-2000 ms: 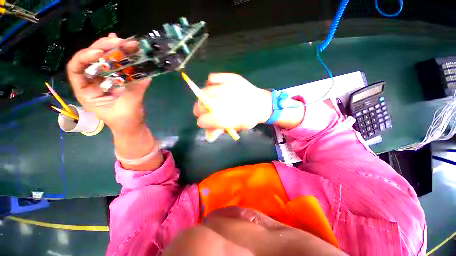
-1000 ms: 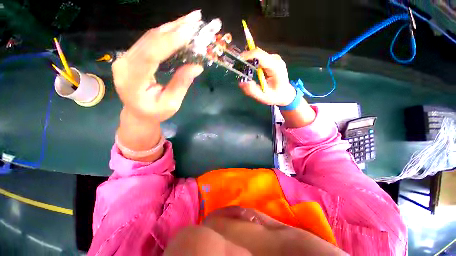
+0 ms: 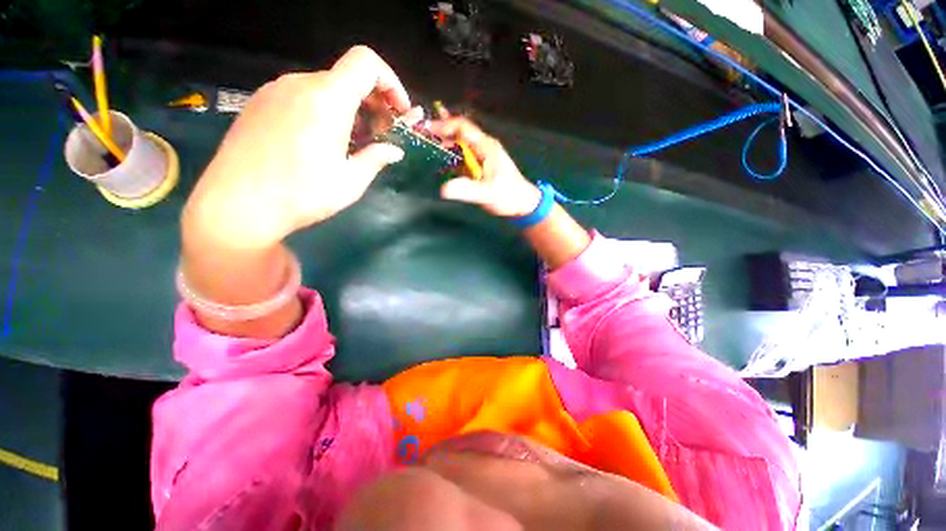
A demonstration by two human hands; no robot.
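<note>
A green circuit board point(image 3: 427, 148) is between my hands above the bench, tilted and seen nearly edge-on. My left hand point(image 3: 275, 156), with a pale bangle on the wrist, holds its left end between fingers and thumb. The hand hides part of that end. My right hand point(image 3: 496, 185), with a blue wrist strap point(image 3: 537, 206), holds the right end. A yellow pencil-like tool point(image 3: 470, 160) is also between its fingers. Small details of the board are blurred.
A whitish cup point(image 3: 122, 161) with yellow sticks stands at left, near a yellow-tipped item point(image 3: 190, 101). Dark boards point(image 3: 547, 59) lie on the far strip. A coiled blue cord point(image 3: 705, 131), papers point(image 3: 635, 254), a calculator point(image 3: 682, 301) and white strands point(image 3: 809, 316) are at right.
The view has shifted right, showing more of the line beyond. The board has moved from my left hand alone, with the tool at its edge, to between both hands and turned.
</note>
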